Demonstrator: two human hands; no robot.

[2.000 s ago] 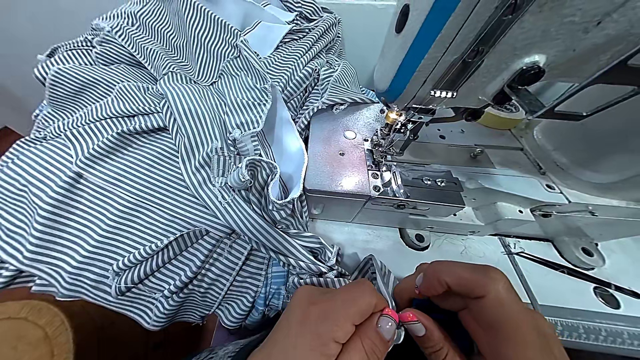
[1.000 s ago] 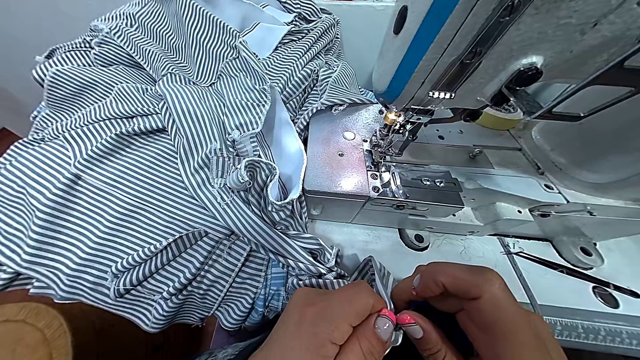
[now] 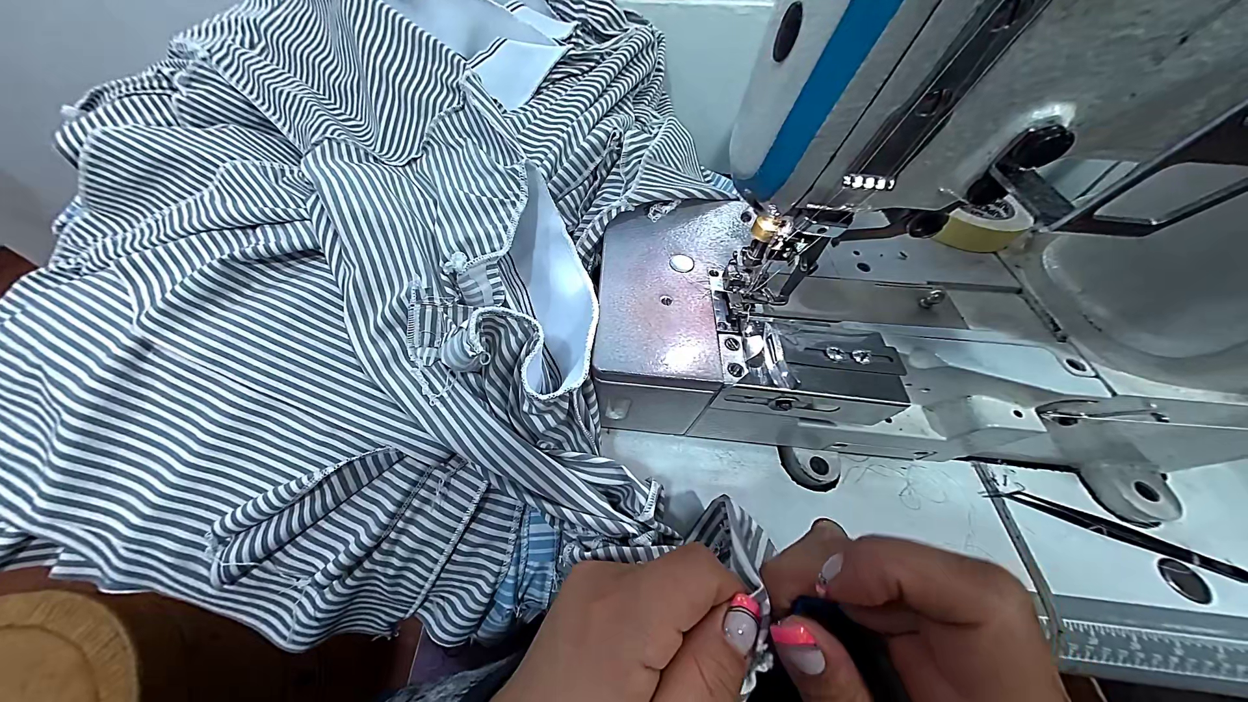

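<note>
A grey-and-white striped fabric edge (image 3: 736, 546) is pinched between the fingers and thumb of my left hand (image 3: 643, 624) at the bottom centre. Close on its right, my right hand (image 3: 916, 614) has its thumb and fingers at the same edge, bent around a small dark blue object (image 3: 819, 609) that is mostly hidden. A large heap of striped garments (image 3: 253, 322) with white inner panels (image 3: 556, 283) spreads over the left side and joins the held part. Behind my hands stands an industrial sewing machine, its lit needle and presser foot area (image 3: 756, 283) touched by neither hand.
The metal machine bed (image 3: 653, 322) lies beyond my hands. Black tweezers (image 3: 1121, 531) and loose threads lie on the white table (image 3: 682, 468) at the right. A ruler strip (image 3: 1150, 645) runs along the front edge. A yellow tape roll (image 3: 985, 226) sits behind; a round wooden top (image 3: 58, 648) is lower left.
</note>
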